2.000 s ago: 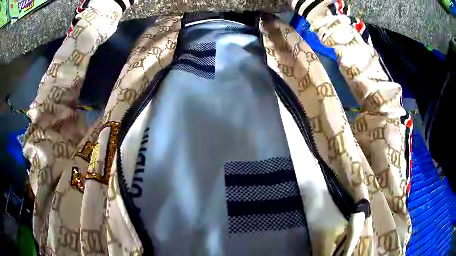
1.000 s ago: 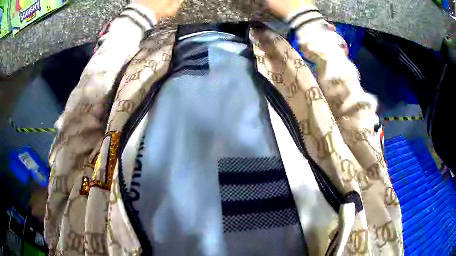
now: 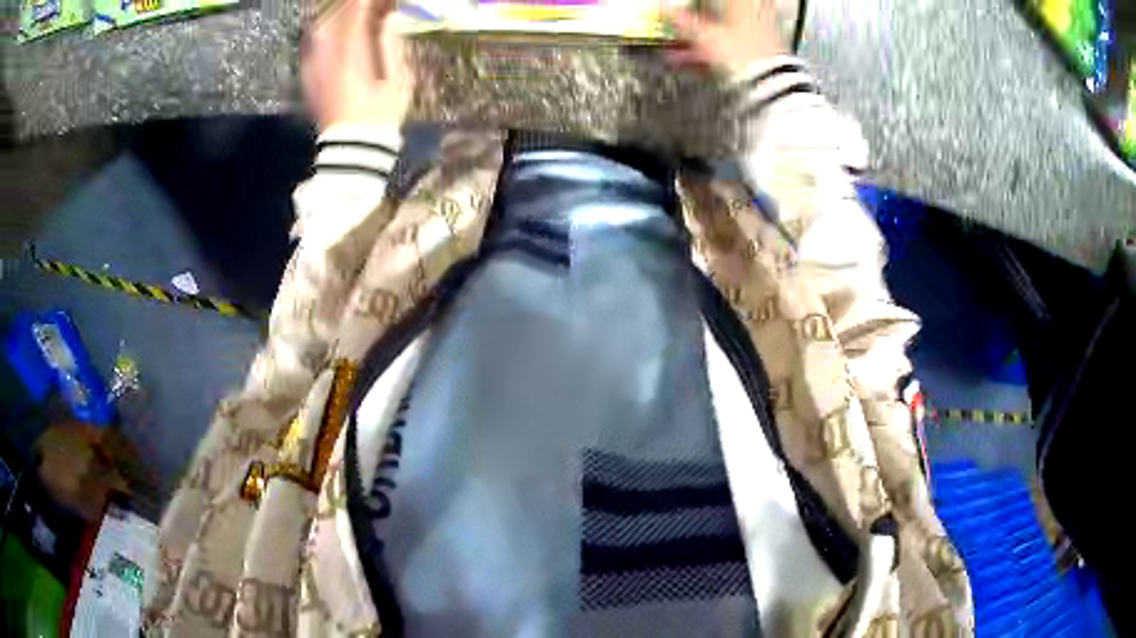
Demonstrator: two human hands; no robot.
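A retail box [image 3: 548, 18] lies across the top edge of the view, cut off by it. A pale yellow-white edge and a strip of purple and pink show. My left hand [image 3: 355, 62] is at the box's left end, fingers up beside it, blurred. My right hand [image 3: 733, 35] is at the box's right end with its fingers against it, partly cut off. Whether either hand grips the box firmly cannot be told.
Green-printed boxes [image 3: 118, 13] lie at the upper left of the speckled benchtop [image 3: 162, 77]. Bright bagged goods [image 3: 1074, 31] are at the upper right. Ribbed blue crates [image 3: 1003, 548] stand on the floor at lower right. A person's hand [image 3: 81, 467] shows at lower left.
Both hands have come further into view, and the box now shows between them. The view has shifted, showing more floor and a person's hand at lower left.
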